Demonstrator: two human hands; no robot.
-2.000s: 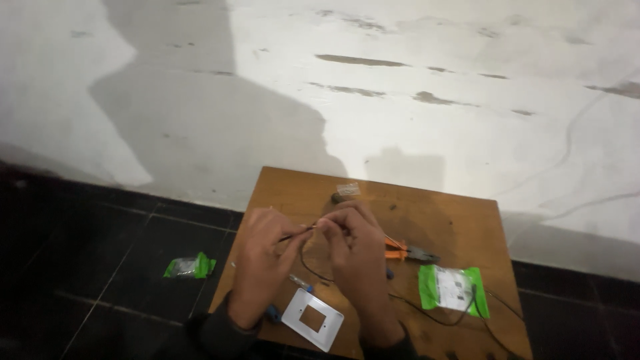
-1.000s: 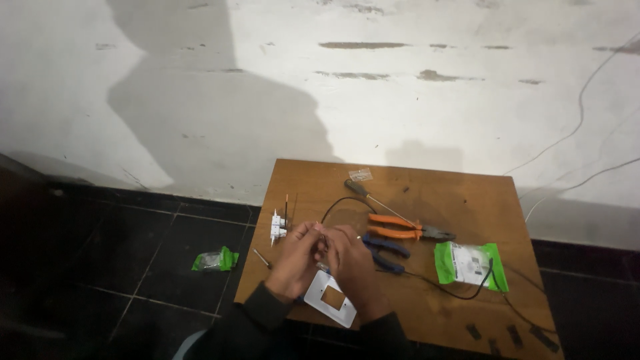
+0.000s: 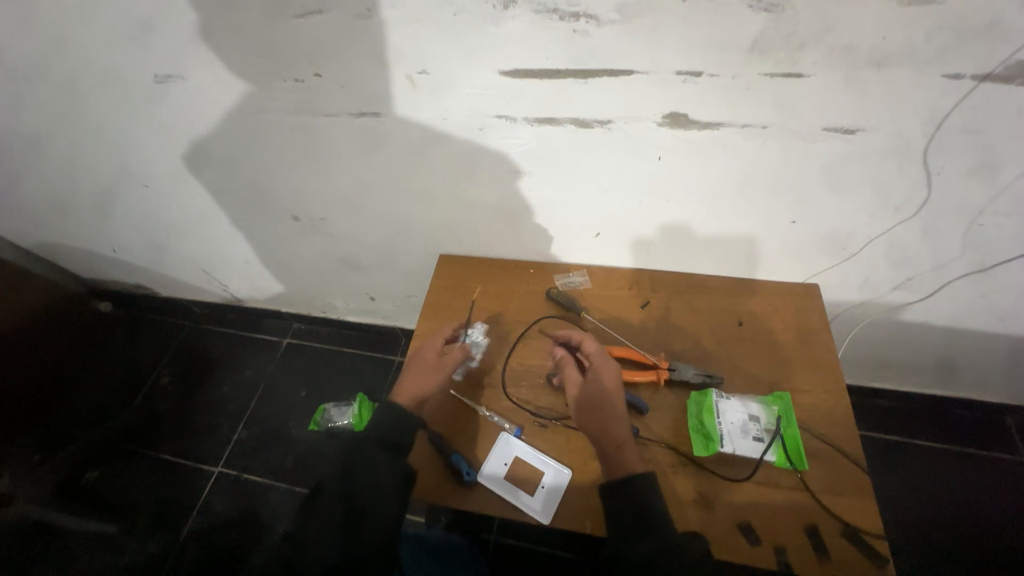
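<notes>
My left hand (image 3: 432, 364) is closed around a small white electrical module (image 3: 474, 350), and a short dark wire (image 3: 470, 314) with a bare copper end sticks up from it. My right hand (image 3: 588, 376) pinches the end of a black cable (image 3: 506, 360), which loops over the wooden table. Orange-handled pliers (image 3: 640, 364) lie just right of this hand, beside a long screwdriver (image 3: 570, 302). Below the hands are a clear tester screwdriver (image 3: 498, 419) and a white faceplate (image 3: 526, 478) with a square opening.
A green-and-white packet (image 3: 740, 428) lies on the right of the wooden table (image 3: 768, 320), with cable across it. A blue-handled tool (image 3: 458, 464) is by the faceplate. A small clear bag (image 3: 572, 280) is near the back edge. Another green packet (image 3: 342, 414) rests on the dark tiled floor.
My hands were together a second ago and are now apart. The white module, lying on the table then, is now in my left hand.
</notes>
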